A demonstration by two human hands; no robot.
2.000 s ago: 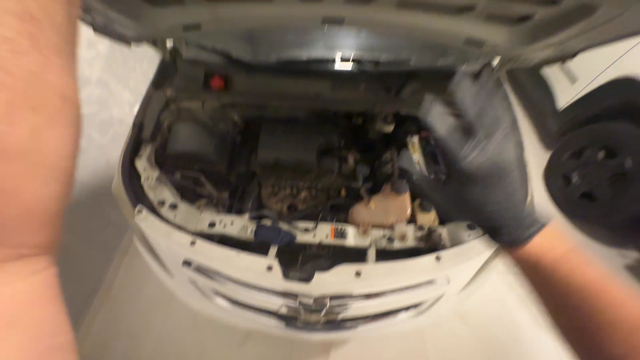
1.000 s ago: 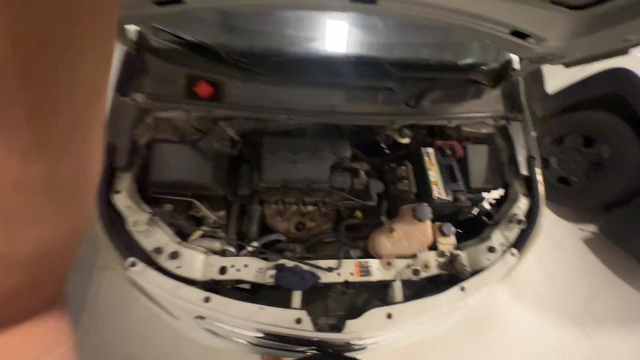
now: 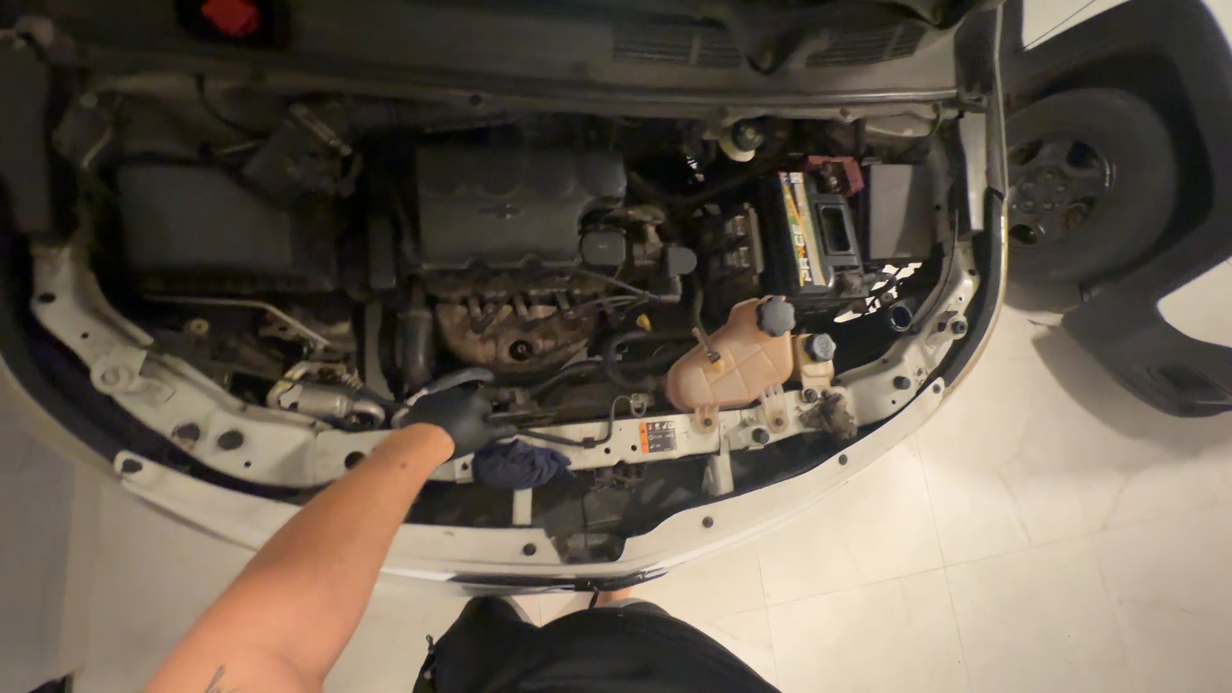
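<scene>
My left hand (image 3: 452,420), in a black glove, reaches from the lower left to the front edge of the car's engine bay. Its fingers are at a dark hose near the exhaust manifold's heat shield (image 3: 515,334); their grip is hidden by the dark glove and parts. Just below it, a bunched dark blue cloth (image 3: 520,465) lies on the pale front crossmember (image 3: 688,432). Rightward of the hand sits an orange-tan coolant reservoir (image 3: 731,364) with a dark cap. The black engine cover (image 3: 505,207) is above the hand. My right hand is out of view.
A car battery (image 3: 813,231) sits at the right of the bay, and the air filter box (image 3: 221,226) at the left. The front bumper (image 3: 712,549) borders the bay near my body. Beyond the right fender are a wheel (image 3: 1068,192) and pale floor tiles (image 3: 1039,520).
My left hand now shows at the front of the engine bay; earlier only its arm showed at the left. My gloved right hand, over the bay's right side two seconds ago, has left view.
</scene>
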